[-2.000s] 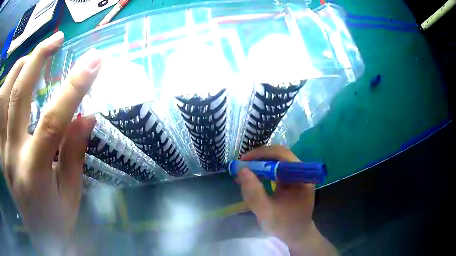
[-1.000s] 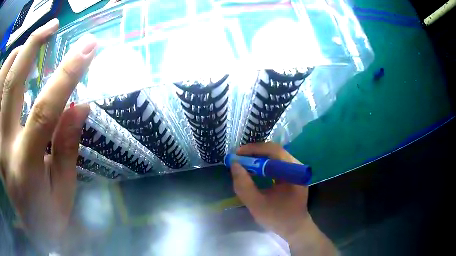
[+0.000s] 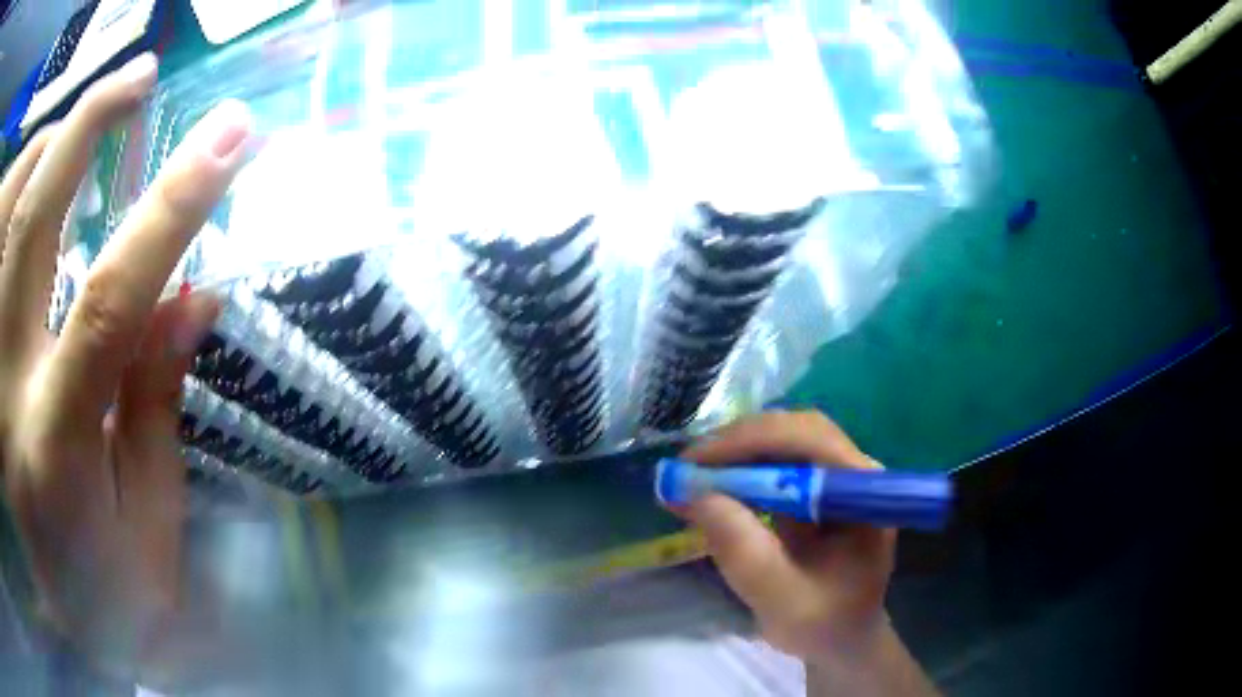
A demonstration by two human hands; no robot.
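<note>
The clear blister tray (image 3: 885, 259) is held tilted in front of me, with strong glare across its upper part. Long rows of small black and silver metal parts (image 3: 538, 334) fill its compartments. My left hand (image 3: 116, 313) holds the tray's left end, fingers spread over it. My right hand (image 3: 804, 545) holds a blue marker pen (image 3: 804, 493) between thumb and fingers, just below the tray's lower edge and apart from it. The marker's tip cannot be made out.
A green mat (image 3: 1090, 293) with blue tape lies under the tray. A small dark blue piece (image 3: 1022, 215), like a marker cap, lies on it at the right. A pale rod (image 3: 1196, 38) is at the top right. Papers with a dark-keyed object (image 3: 66, 38) are at the top left.
My right hand and the marker have moved right and slightly down, away from the tray's lower edge. The tray has shifted slightly left, and its rows look blurred.
</note>
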